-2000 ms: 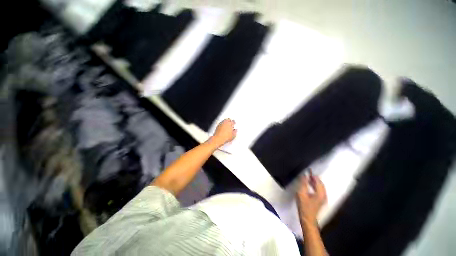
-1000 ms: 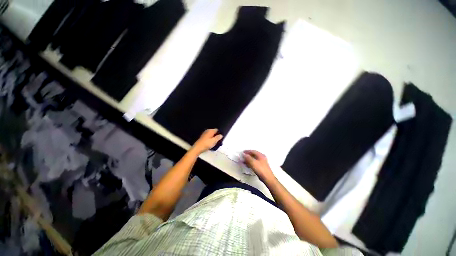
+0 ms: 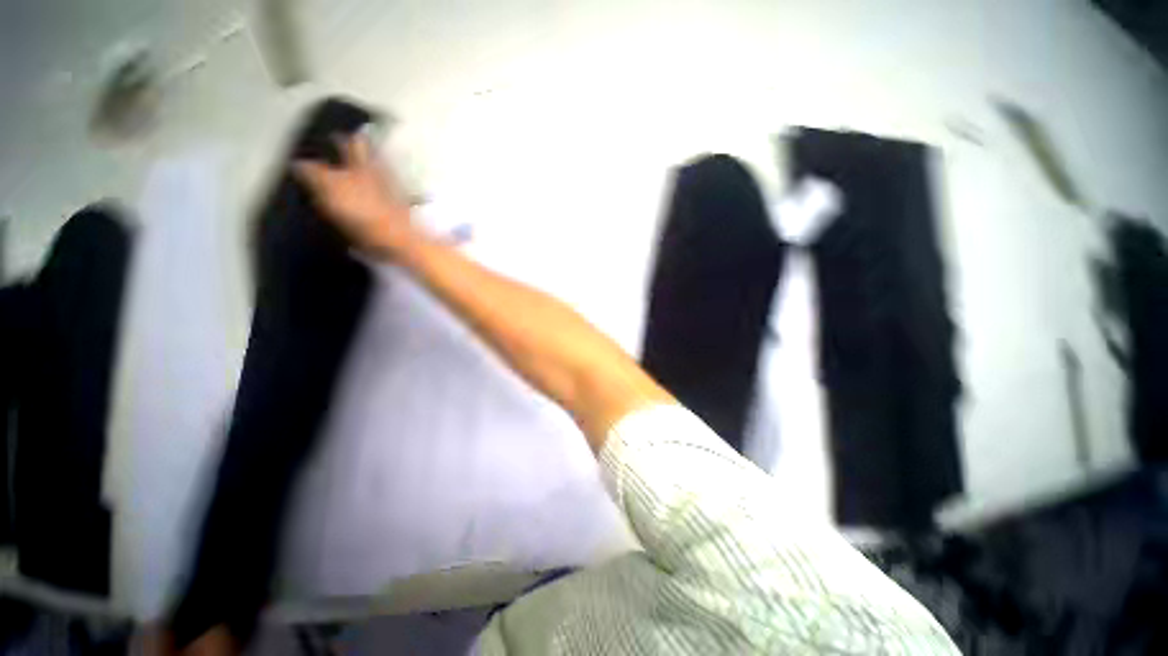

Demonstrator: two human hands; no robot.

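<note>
A long black fabric panel (image 3: 288, 308), blurred, slants over the white table and looks narrowed, as if folded or bunched. My right hand (image 3: 348, 192) reaches across to its upper end, with fingers gripping the cloth there. My left hand (image 3: 205, 641) is at its lower end, blurred and mostly cut off by the bottom edge, with skin showing around the cloth. A wide white paper piece (image 3: 436, 436) lies right of the panel, partly under my right forearm.
More white paper (image 3: 167, 333) and black panels (image 3: 77, 397) lie left. To the right are a rounded black panel (image 3: 711, 295), a white scrap (image 3: 810, 212), a long black stack (image 3: 884, 333) and a yellowish stick (image 3: 1044, 154). A brownish object (image 3: 126, 96) is at the upper left.
The view has swung round. My right hand has moved from the paper's near edge to the panel's far end. The panel, flat and wide before, now looks narrow.
</note>
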